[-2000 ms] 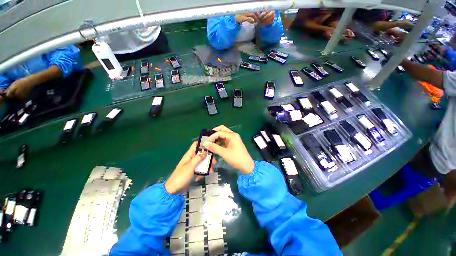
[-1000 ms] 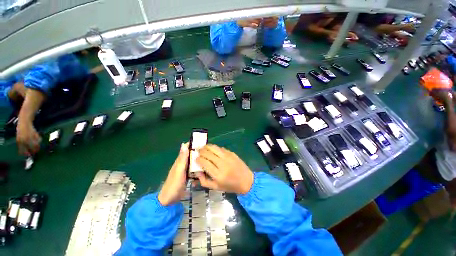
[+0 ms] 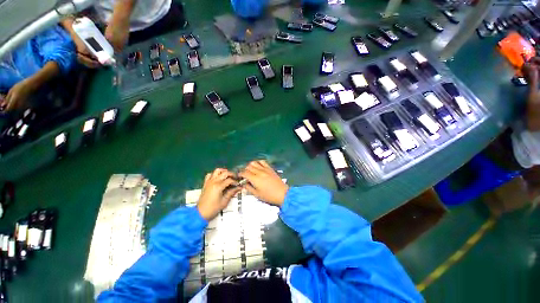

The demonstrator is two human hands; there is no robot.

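My left hand and my right hand meet fingertip to fingertip over the upper part of a pale label sheet with rows of rectangles. The fingertips are close together; a small piece may be between them, but it is too small and blurred to tell. Neither hand holds a phone. A phone with grey keys up lies on the green bench ahead of my hands. A long fanned stack of cream label sheets lies left of the sheet.
A clear blister tray with phones is at right, with loose phones beside it. White-labelled phones form a row ahead-left; more cluster at left. People work across the bench. A white device is at upper left.
The phone has left my hands, and a keypad-up phone now lies ahead of them. My hands have moved onto the sheet. The view has tilted downward. The hand reaching in at left has withdrawn.
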